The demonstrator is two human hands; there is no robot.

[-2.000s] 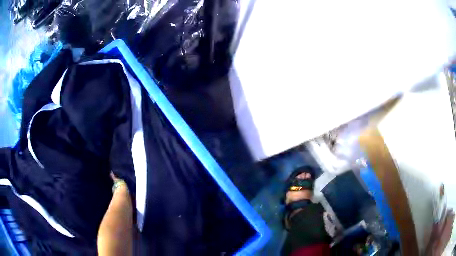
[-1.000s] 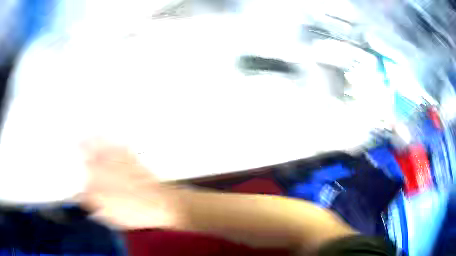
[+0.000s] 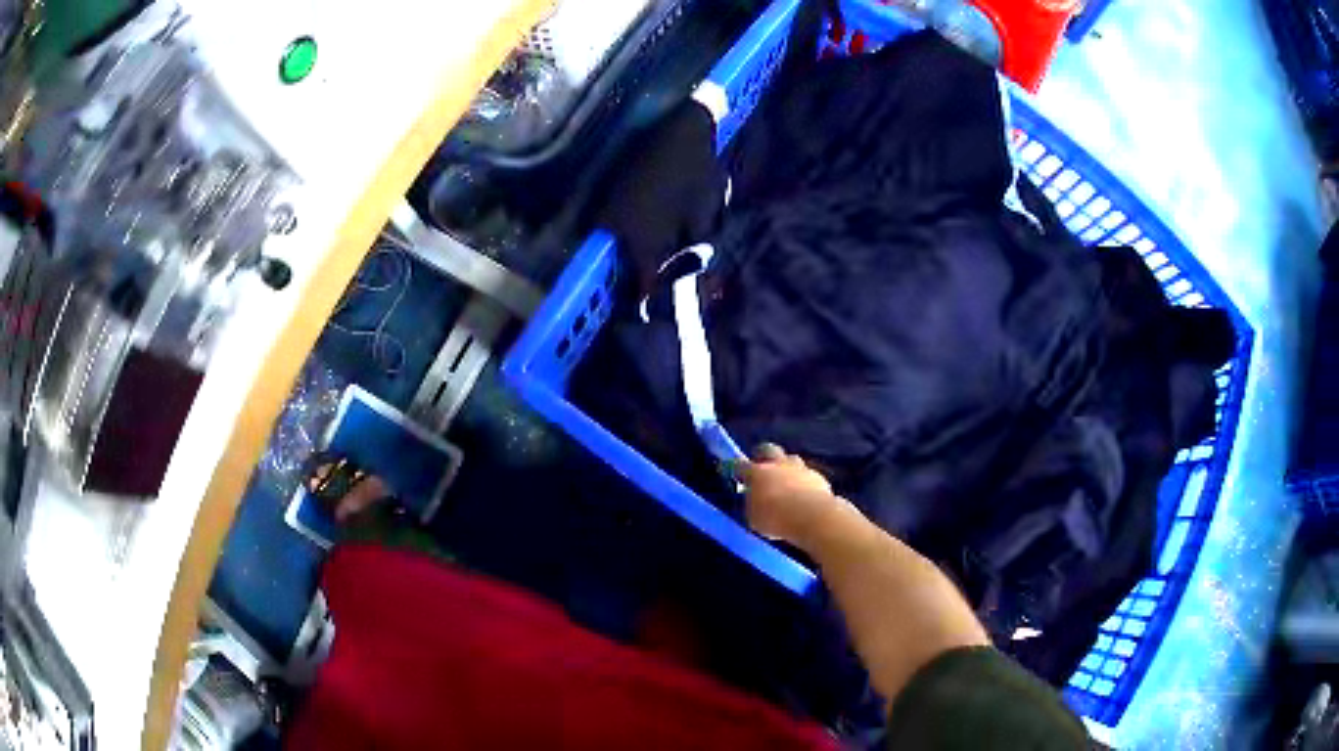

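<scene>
A blue plastic crate [image 3: 668,473] stands on the floor at the centre right, heaped with navy-black garments [image 3: 896,308] with white piping. My right hand [image 3: 786,496] reaches over the crate's near side. Its fingers are closed on the end of a white-piped garment edge at the left part of the heap. The garment's piping runs up and away from my fingers. My left hand is not in view.
The white machine table with a wooden edge [image 3: 301,330] curves down the left side, with a green button on it. A foot rests on a pedal below it. A red object [image 3: 1032,41] stands behind the crate.
The view has swung from another crate on the left, across the white table, to this crate on the right. My right hand is now on a garment in it.
</scene>
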